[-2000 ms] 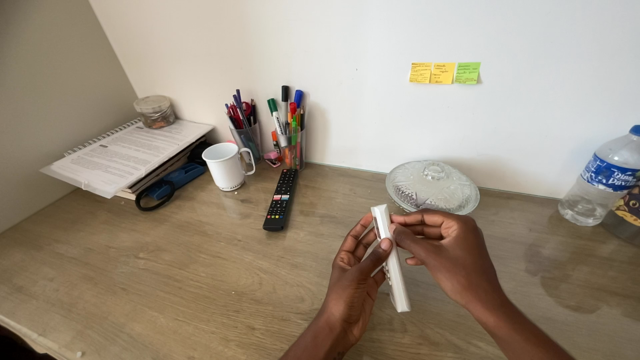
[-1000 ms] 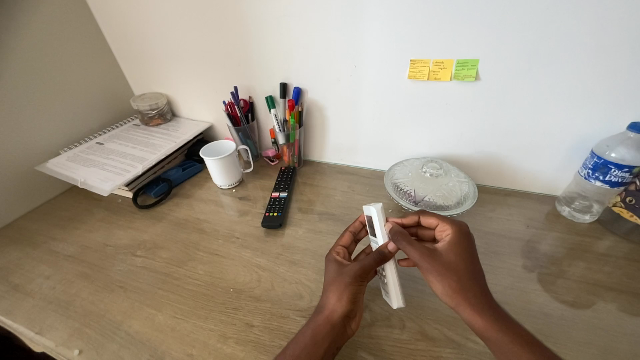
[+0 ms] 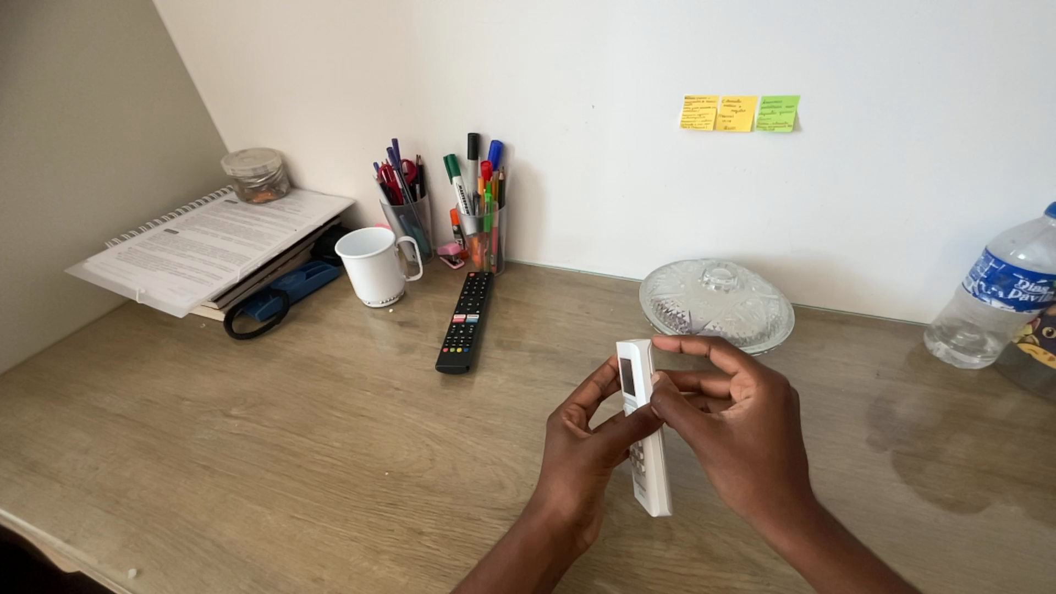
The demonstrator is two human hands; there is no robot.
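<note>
A white remote control with a small display [image 3: 652, 470] is held upright on edge above the wooden desk, its buttons facing left. My left hand [image 3: 582, 454] grips it around the middle, the thumb across its front. The fingertips of my right hand [image 3: 734, 421] hold its upper part from the right side; the back of the remote is hidden from view. Behind my hands lies a glass dish with a lid [image 3: 716, 305]. A black remote control [image 3: 464, 323] rests on the desk to the left, near a white mug [image 3: 371, 268].
Two cups of pens and markers [image 3: 487, 239] stand by the wall. Papers [image 3: 206, 247] with a lidded jar [image 3: 257, 175] on top lie at the left, beside a blue object with a black loop [image 3: 301, 289]. A plastic water bottle [image 3: 982, 305] stands at the right edge.
The white remote has turned, so that its display and buttons show more than before. Both hands stay on it.
</note>
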